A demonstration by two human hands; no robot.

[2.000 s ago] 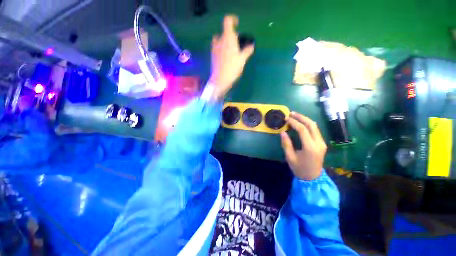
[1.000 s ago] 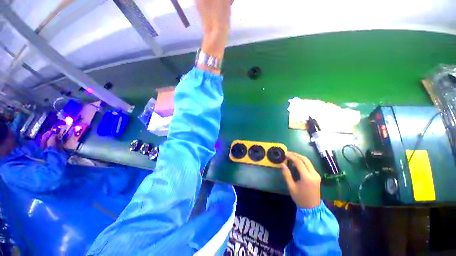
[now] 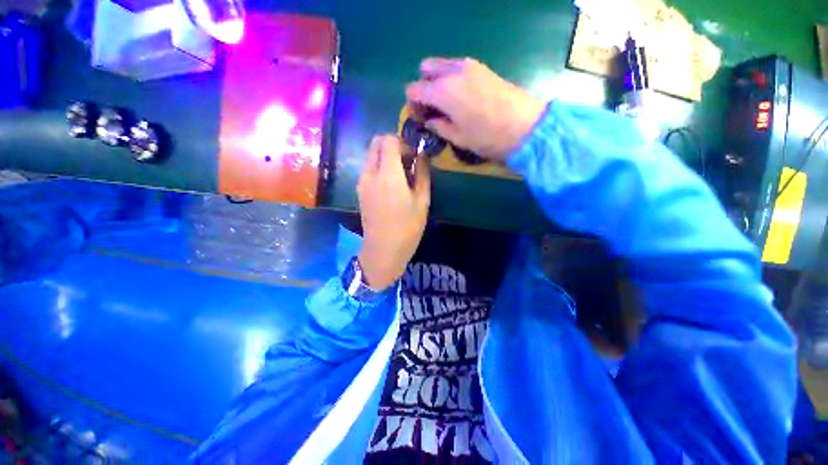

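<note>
The yellow three-hole fixture (image 3: 490, 170) lies on the green mat, mostly hidden under my right hand. A round black part (image 3: 424, 140) is at its left end, between my hands. My left hand (image 3: 389, 200) has its thumb and fingers closed on the part's lower left side. My right hand (image 3: 472, 104) is bent over the fixture from above, its fingertips at the part's upper edge; whether they grip it is hidden. Another black part (image 3: 466, 156) shows partly below my right hand.
The red-orange curing block (image 3: 277, 109) under purple-pink light is at left. Farther left are three black-and-silver rounds (image 3: 111, 127) and a white carton (image 3: 150, 41). At right are the glue syringe (image 3: 635, 77) on a tan pad (image 3: 595, 41) and the controller (image 3: 758, 136).
My left hand has come back from the far side of the bench to the fixture's left end. My right hand has moved from the right end across the fixture. The view has tilted down.
</note>
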